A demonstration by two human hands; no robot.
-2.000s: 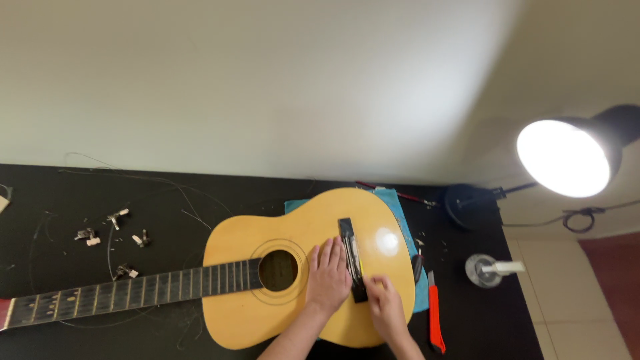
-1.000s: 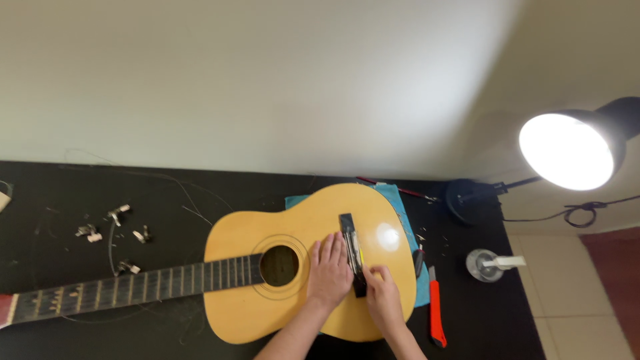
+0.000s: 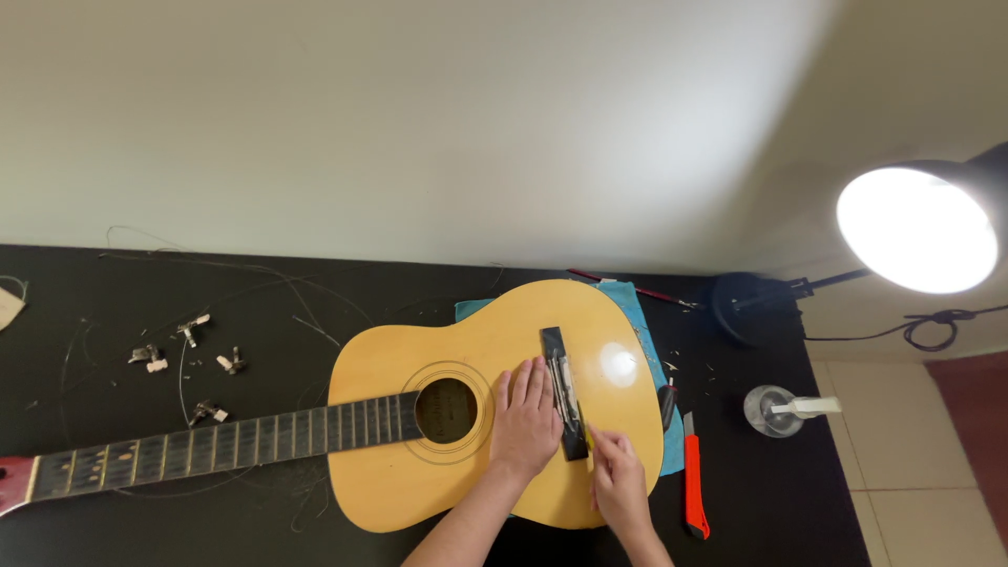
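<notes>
An acoustic guitar (image 3: 378, 354) without strings lies face up, its neck pointing left. My left hand (image 3: 526, 425) rests flat on the soundboard between the sound hole (image 3: 446, 410) and the black bridge (image 3: 554, 340), fingertips at the bridge's edge. My right hand (image 3: 618, 472) is closed around a small tool with a yellow part (image 3: 589, 435), held against the right side of the bridge; the fingers hide most of it. Pale worn or scraped patches mark the middle of the bridge. A blue cloth (image 3: 673, 457) lies under the guitar body.
Several tuning machines (image 3: 231, 361) and loose strings (image 3: 295, 287) lie at left. An orange utility knife (image 3: 693, 488), a dark-handled screwdriver (image 3: 668, 403), a thin red brush (image 3: 661, 296) and a clear container (image 3: 773, 411) are at right. A lit desk lamp (image 3: 917, 228) leans over the table's right edge.
My right hand has shifted slightly along the right side of the bridge, and a yellow part now shows at its fingertips. My left hand stays on the soundboard.
</notes>
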